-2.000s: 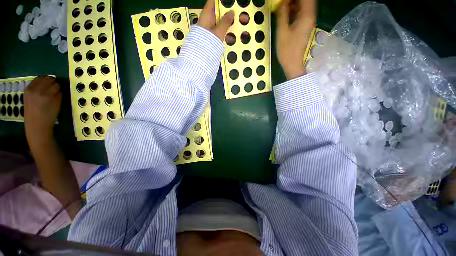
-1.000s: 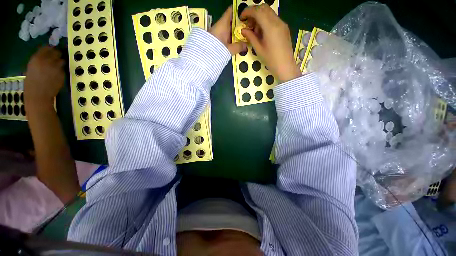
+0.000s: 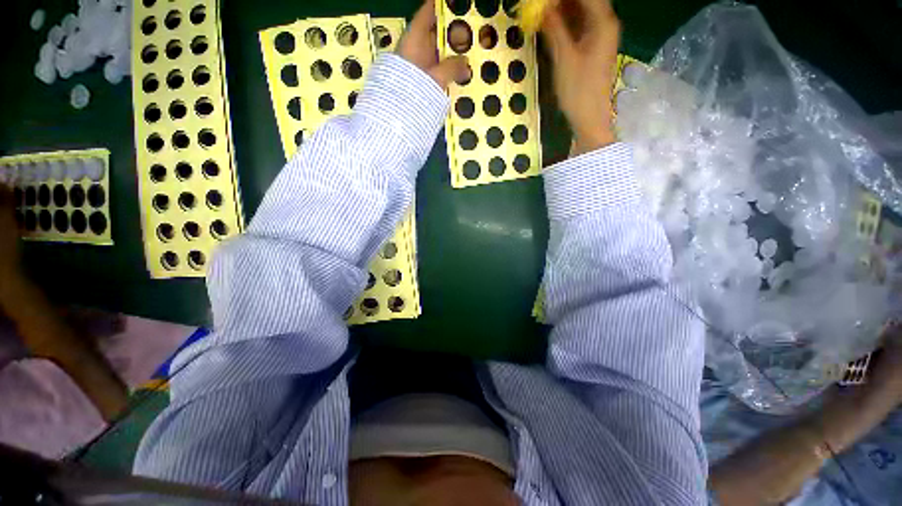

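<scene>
A pale-yellow die-cut adhesive sheet point(image 3: 494, 119) with three columns of dark circles is in front of me, its top end cut off by the picture's upper edge. My left hand point(image 3: 431, 46) holds the sheet by its left edge, with fingertips showing through the holes. My right hand point(image 3: 584, 59) is at the sheet's upper right and holds blurred yellow liner pieces point(image 3: 532, 13) between the fingertips. No pale discs show on the visible part of this sheet.
Stacked sheets point(image 3: 188, 148) lie at left and more point(image 3: 388, 282) under my left sleeve. At right, a clear plastic bag point(image 3: 781, 109) lies with loose discs point(image 3: 682, 188). A disc pile point(image 3: 84, 42) and a partly covered sheet point(image 3: 64, 196) are far left, near a neighbour's arm. Another arm is lower right.
Since a second ago, my right hand has moved up and right off the sheet with the yellow pieces. The sheet has shifted left and up. The left neighbour's hand has moved down and left.
</scene>
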